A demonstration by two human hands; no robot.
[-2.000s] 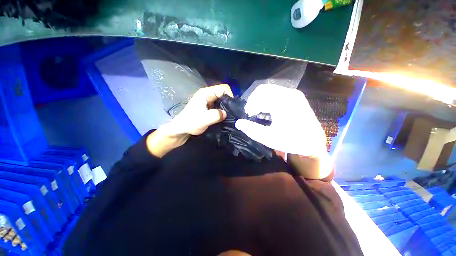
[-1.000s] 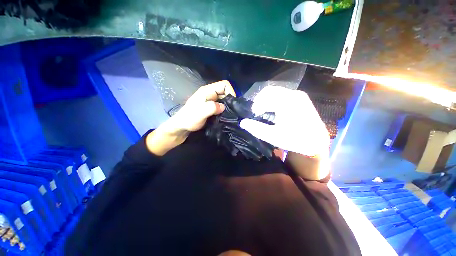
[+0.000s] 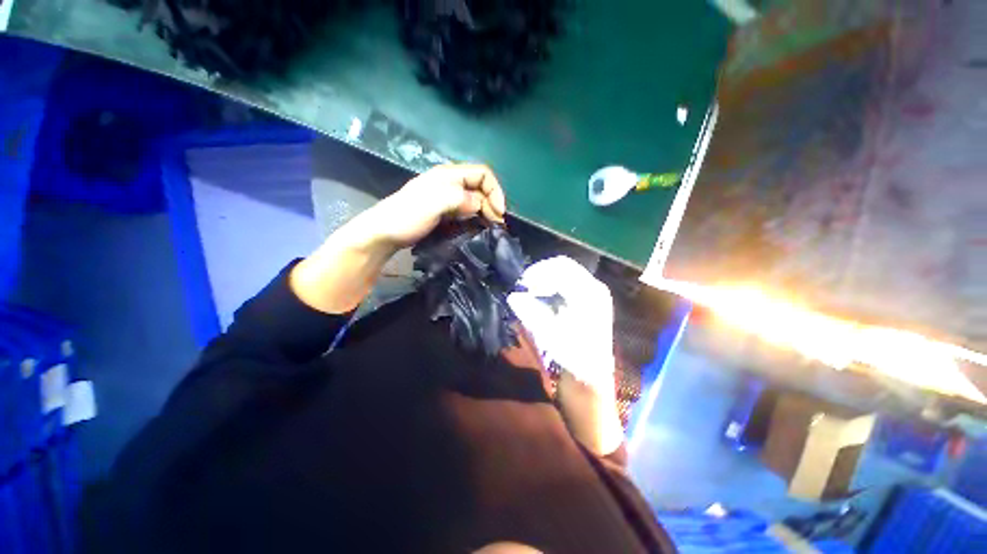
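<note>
A matte black spiky piece (image 3: 476, 284) with pointed locks hangs over my lap, in front of the bench edge. My bare left hand (image 3: 444, 206) pinches its top edge with thumb and fingers. My right hand (image 3: 568, 319), in a white glove washed out by glare, is at the piece's right side. A small dark tip (image 3: 554, 301) shows at the right fingers; whether it is a separate part or a lock of the piece I cannot tell. The glare hides how the right fingers close.
Black piles (image 3: 482, 54) lie on the green bench (image 3: 563, 141), with a rounded white object (image 3: 613, 185) near the stained box (image 3: 801, 184). The box's lower edge glows (image 3: 779, 325). Blue crates (image 3: 38, 433) stand at left. An open carton (image 3: 828, 444) is on the floor at right.
The view has turned and shows more of the bench and box. The black piece now hangs with its locks more spread below my left hand. My right hand sits lower beside it.
</note>
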